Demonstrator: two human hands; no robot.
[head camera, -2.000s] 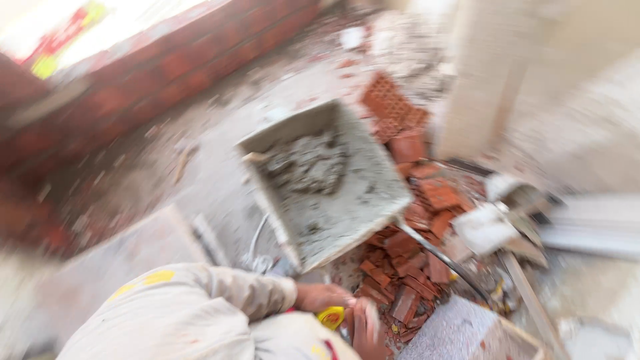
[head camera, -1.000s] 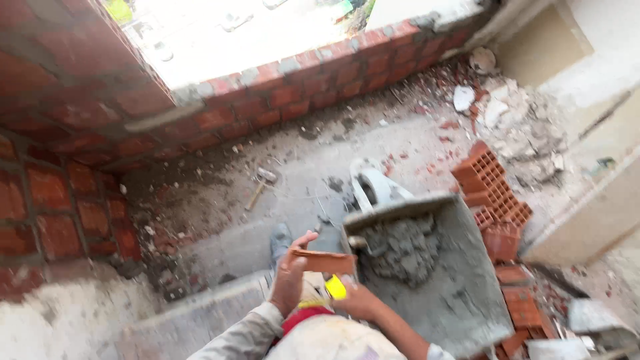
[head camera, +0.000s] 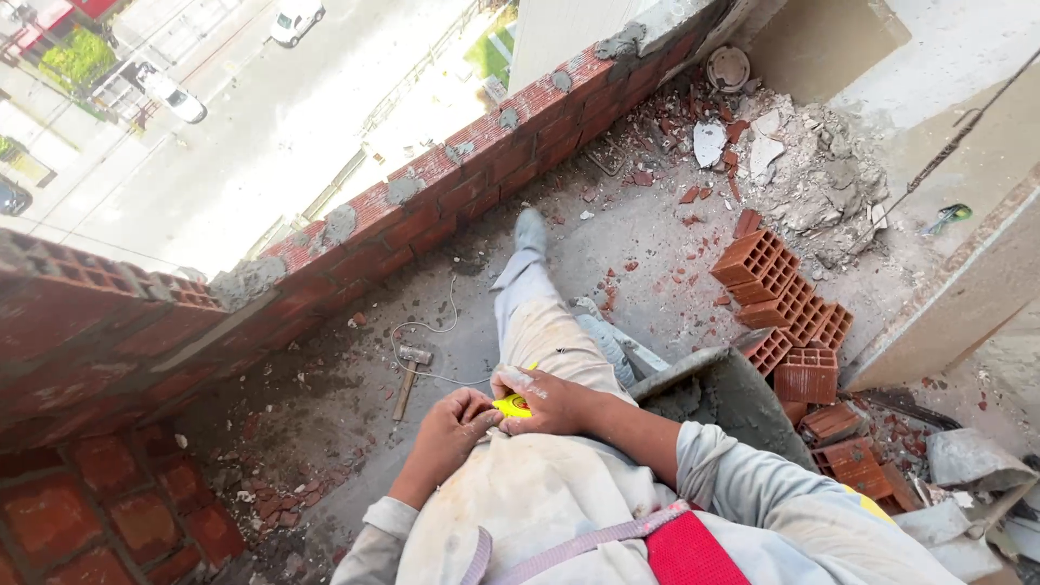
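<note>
A yellow tape measure (head camera: 512, 405) is in front of my waist, gripped in my right hand (head camera: 546, 401), whose fingers curl over it. My left hand (head camera: 465, 422) meets it from the left, thumb and fingers pinched at its edge; whether they hold the tape's end is too small to tell. A thin white string (head camera: 431, 327) lies looped on the floor and runs up toward my hands. Left of my leg rests a hammer with a wooden handle (head camera: 405, 388). A mortar-coated wheelbarrow tray (head camera: 723, 398) stands beside my right forearm.
A low brick wall (head camera: 487, 171) with mortar dabs on top crosses ahead, with a street far below beyond it. Hollow clay bricks (head camera: 780, 292) are piled right of the wheelbarrow. Rubble (head camera: 829, 179) lies at the back right. A plastered wall edge (head camera: 942, 276) stands at the right.
A flat piece of brick was in my left hand a second ago and is not seen in it now. My hands have come together at the tape measure. The view has shifted.
</note>
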